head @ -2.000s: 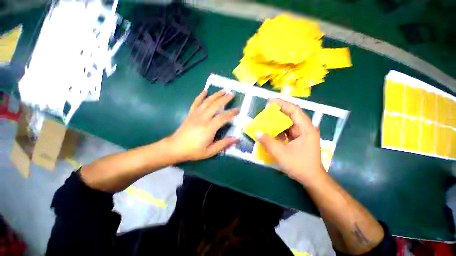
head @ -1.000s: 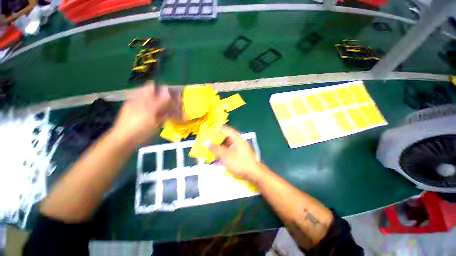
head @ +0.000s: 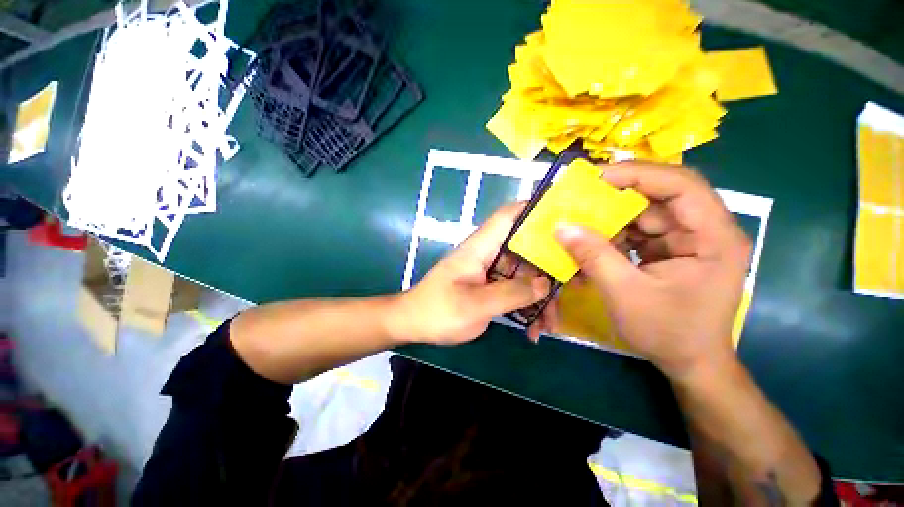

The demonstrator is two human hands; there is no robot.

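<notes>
My left hand (head: 461,287) holds a black plastic frame (head: 503,259), tilted, above the sticker sheet. My right hand (head: 674,262) holds a yellow adhesive pad (head: 578,220) between thumb and fingers, over the frame's upper part. The pad hides much of the frame; I cannot tell whether it is stuck down. The white-edged sticker sheet (head: 446,230) lies beneath both hands, with empty windows at its left and some yellow showing at its lower right. Its middle is hidden by my hands.
A heap of yellow pieces (head: 620,79) lies behind the sheet. A pile of black frames (head: 332,89) is left of it, and white sheet skeletons (head: 149,129) are heaped farther left. Spare yellow sheets (head: 884,213) lie at the right edge. A cardboard box (head: 144,292) stands below left.
My left hand, blurred near the black pile a second ago, is now in front of me with a black frame. My right hand has brought the yellow pad over it. The camera view has shifted.
</notes>
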